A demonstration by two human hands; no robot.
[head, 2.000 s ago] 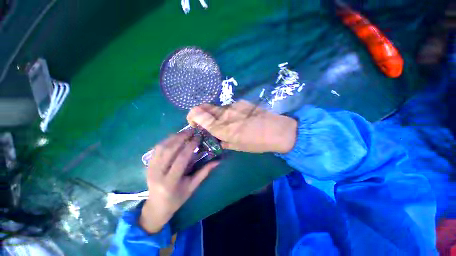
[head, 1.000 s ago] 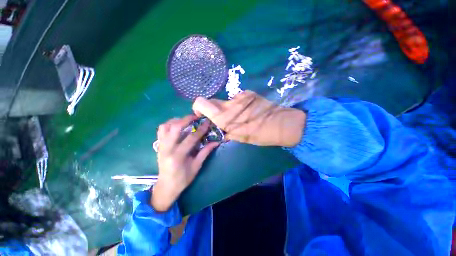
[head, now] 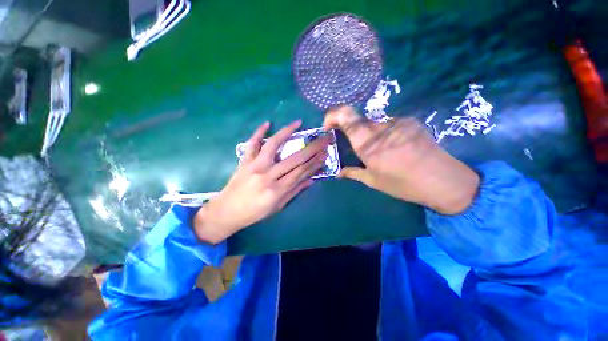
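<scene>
A palm-sized whitish housing (head: 331,160) lies on the green surface, its right end showing small shiny parts inside. My left hand (head: 263,183) lies over it with fingers spread across its middle and holds it. My right hand (head: 407,156) is at the housing's right end, thumb and forefinger at its corners; whether it pinches a tiny part cannot be seen. White cables (head: 190,198) stick out to the left from beside my left hand. The round dimpled dish (head: 339,63) with shiny bits is just beyond my right hand.
Two piles of small white parts (head: 380,98) (head: 472,116) lie right of the dish. Units with white cables (head: 60,83) lie at the far left. A clear plastic bag (head: 40,220) is at the left edge. An orange-red handle (head: 590,90) is at the right edge.
The view has shifted left, so things sit farther right. My left hand has flattened over the housing, which now shows more fully. My right hand's thumb and forefinger have spread around its right end.
</scene>
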